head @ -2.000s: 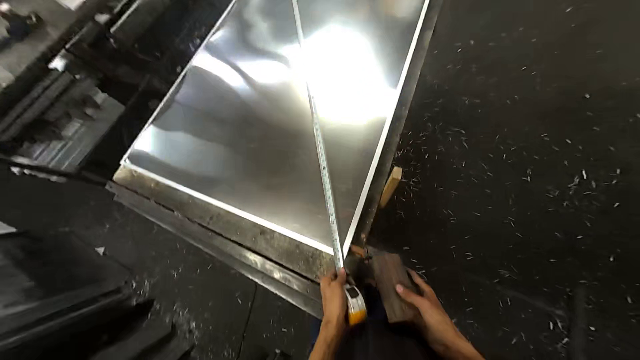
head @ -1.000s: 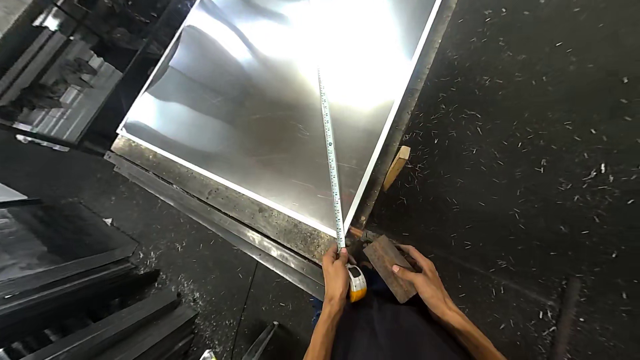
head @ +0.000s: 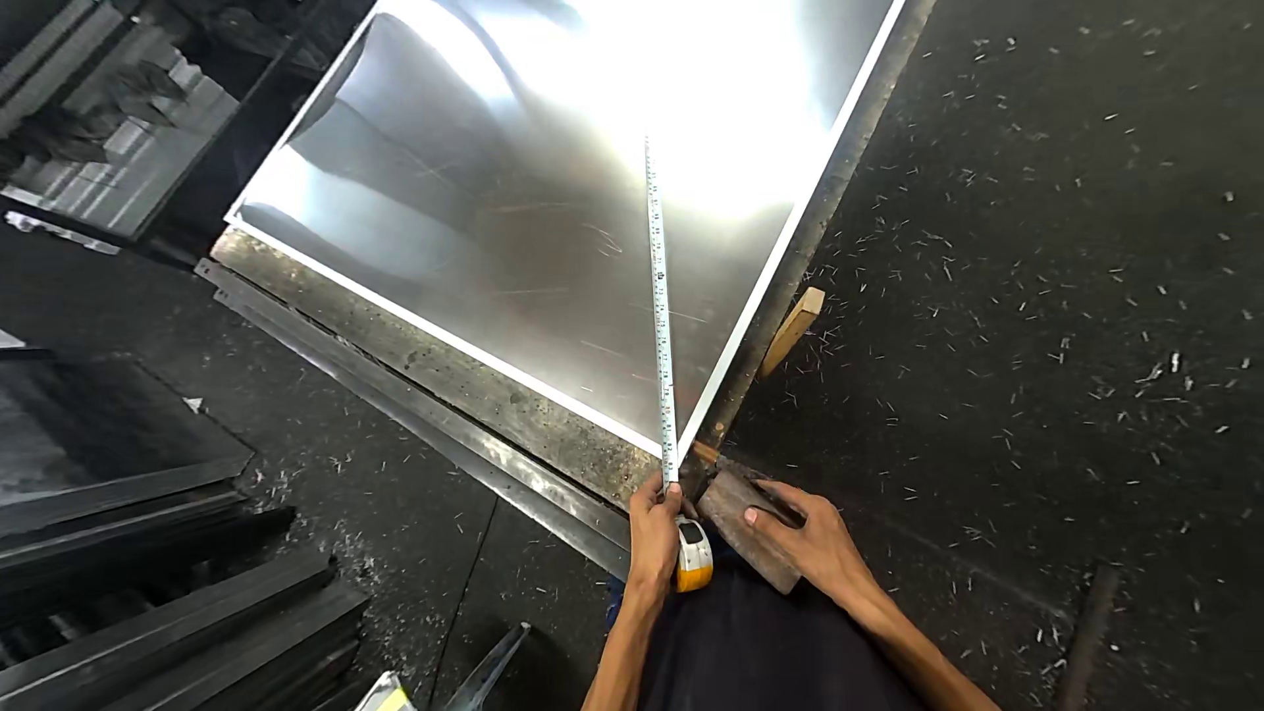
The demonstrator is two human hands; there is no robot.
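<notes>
My left hand pinches the blade of a tape measure at the near corner of a shiny sheet-metal panel. The pulled-out tape blade lies across the panel from that corner and fades into the glare. Just right of my left fingers hangs the white and yellow tape case. My right hand grips a worn brown block, perhaps wood, beside the corner. A white edge strip runs along the panel's rim.
Under the panel is a worn worktable with long metal bars along its near side. A wooden piece juts out at the right edge. Dark stacked metal profiles lie lower left. Metal shavings litter the dark floor.
The view has shifted a little closer to the near corner. Both hands stay by that corner, the left on the tape and the right on the brown block, which now slants more.
</notes>
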